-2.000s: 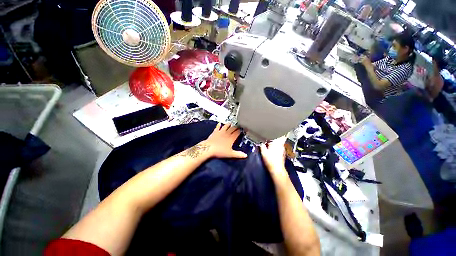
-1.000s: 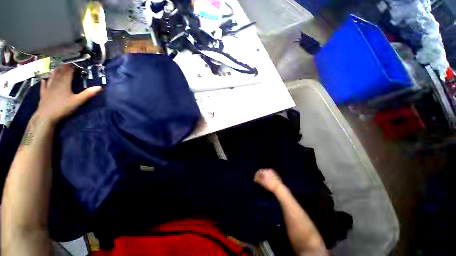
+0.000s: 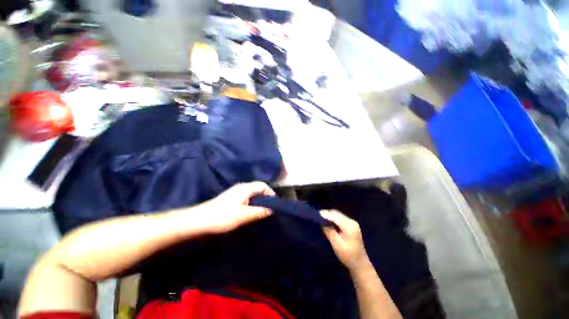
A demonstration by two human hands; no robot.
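Observation:
A dark navy garment piece (image 3: pixel 162 168) lies bunched on the white table under the sewing machine head (image 3: pixel 153 37) and hangs over its front edge. My left hand (image 3: pixel 246 205) grips an edge of dark navy cloth in front of the table. My right hand (image 3: pixel 342 233) grips the same edge a little further right, and the cloth is stretched between the two hands. Dark cloth covers the area below my hands, and I cannot tell where one piece ends and another starts. The picture is blurred, and the needle area is unclear.
A black phone (image 3: pixel 55 161) and a red plastic bag (image 3: pixel 42 116) lie at the left. Black strips (image 3: pixel 293 93) lie right of the machine head. A whitish bin (image 3: pixel 443 212) holding dark cloth stands at the right, with a blue bin (image 3: pixel 490 134) beyond it.
My left hand has left the cloth by the needle and moved down and right to the dark cloth. My right hand now holds its edge too. The view has shifted left.

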